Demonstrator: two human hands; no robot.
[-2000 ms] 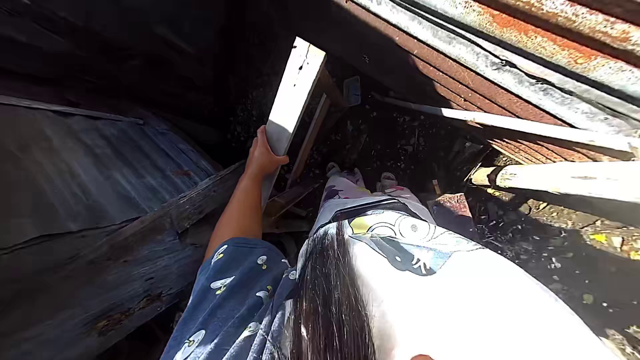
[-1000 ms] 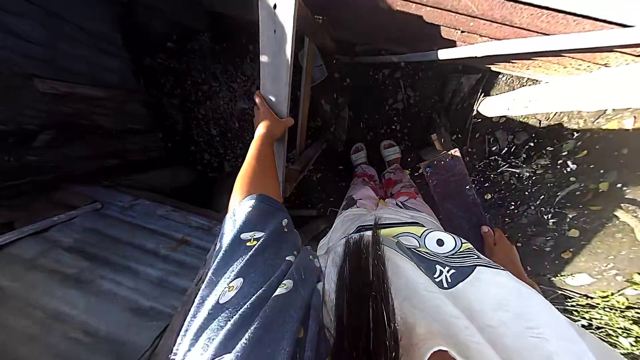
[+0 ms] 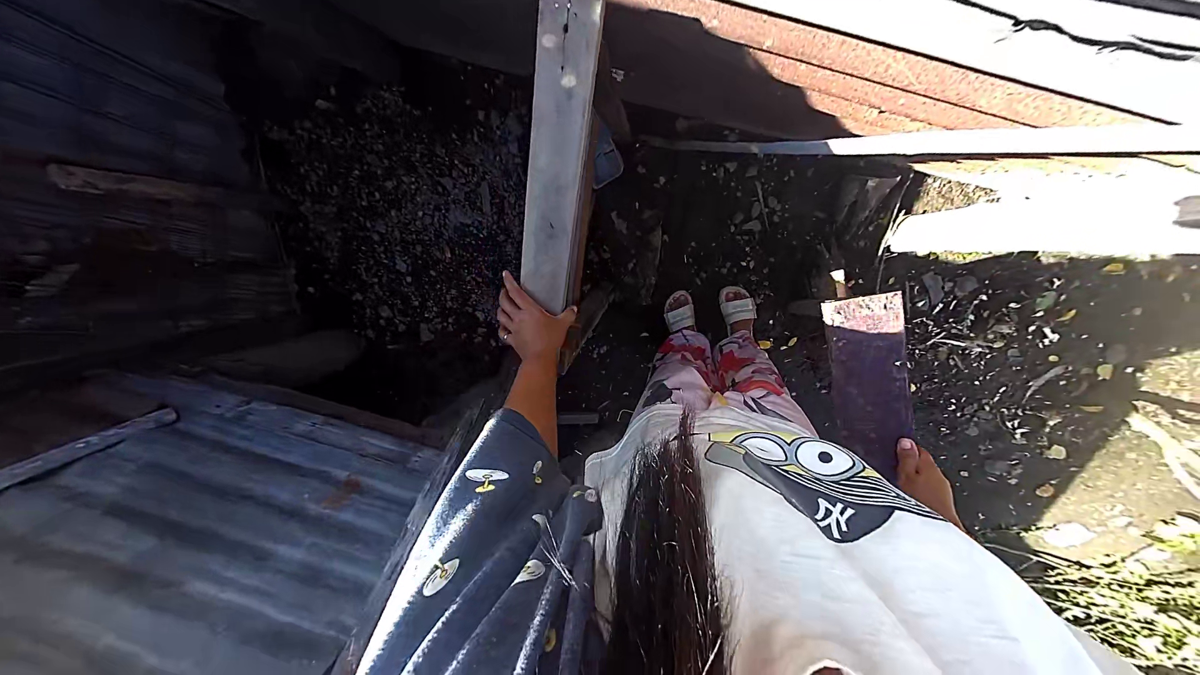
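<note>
My left hand (image 3: pixel 536 323) grips the lower end of a pale wooden board (image 3: pixel 561 159) left of my feet, thumb at its right edge and fingers around its left edge. My right hand (image 3: pixel 926 476), partly hidden by the white shirt, holds a short flat purplish-brown board (image 3: pixel 868 380) at its lower right edge. That board's top end is sunlit and pale. My feet, in light sandals, stand between the two boards.
Corrugated metal sheet (image 3: pixel 206 544) lies at lower left, with a thin strip (image 3: pixel 89 448) on it. A reddish corrugated wall (image 3: pixel 844 70) runs along the top. A pale pole (image 3: pixel 984 141) and a thicker sunlit beam (image 3: pixel 1050 220) cross at right. Leaves and debris litter the ground.
The right hand and the purplish-brown board, out of view two seconds ago, are now in view at right. The left hand stays on the pale board. The view has swung.
</note>
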